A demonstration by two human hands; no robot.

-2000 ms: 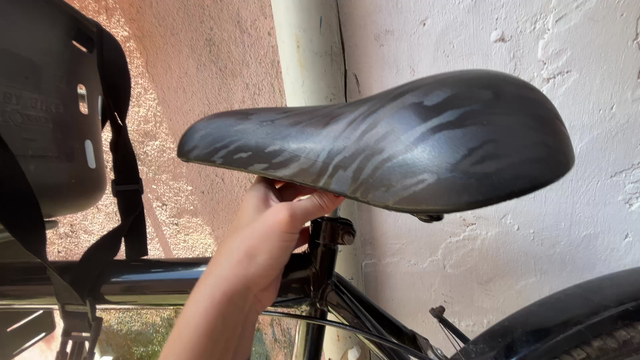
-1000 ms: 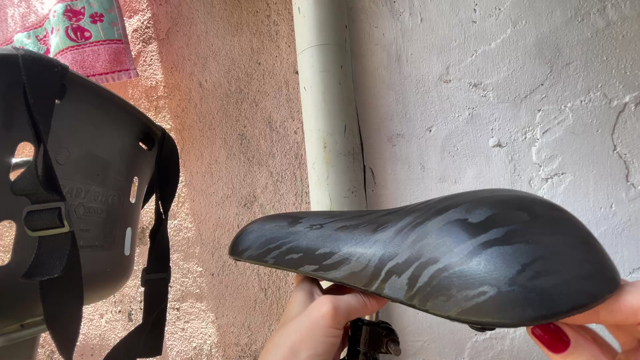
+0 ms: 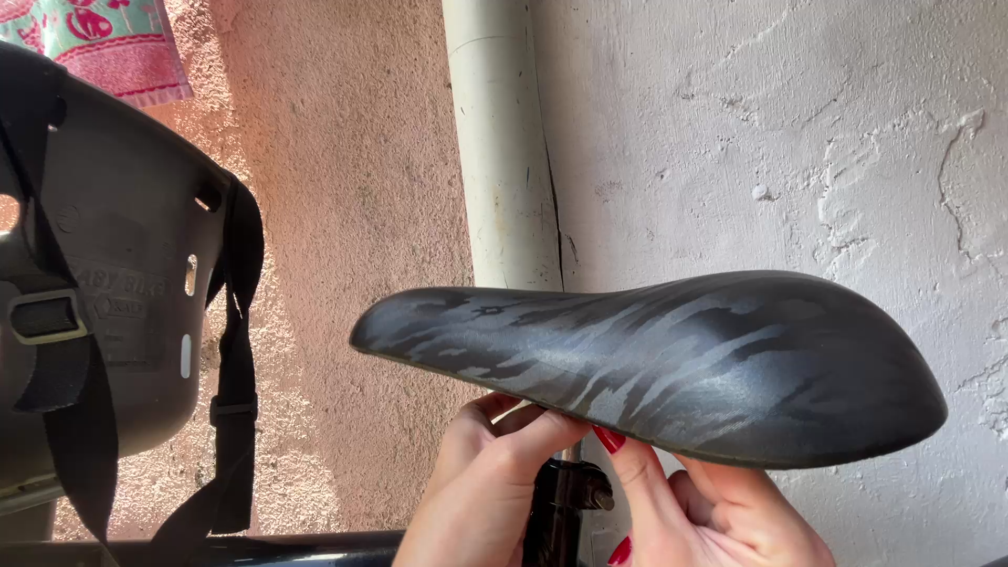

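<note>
A black bicycle saddle [image 3: 669,362] with grey streaks spans the middle and right of the head view, its narrow nose to the left. My left hand [image 3: 496,472] reaches up beneath its middle, fingertips hidden under the edge. Just to the right, my right hand [image 3: 693,504], with red nails, touches the saddle's underside; its fingers are partly hidden. What exactly the fingers grip under there cannot be seen. Between the hands show a short piece of metal seat post [image 3: 572,452] and the black seat clamp [image 3: 575,484] on the frame.
At the left stands a dark plastic child bike seat [image 3: 150,299] with black straps [image 3: 235,354] and a buckle [image 3: 47,316]. The bicycle's top tube [image 3: 331,547] runs along the bottom. Behind are a pale vertical pipe [image 3: 504,157], a rough wall [image 3: 339,197] and a pink towel [image 3: 126,67].
Since the last earlier frame, my right hand has moved left from the saddle's wide rear end to beneath its middle. My left hand stays under the saddle. The view has shifted upward since the first frame.
</note>
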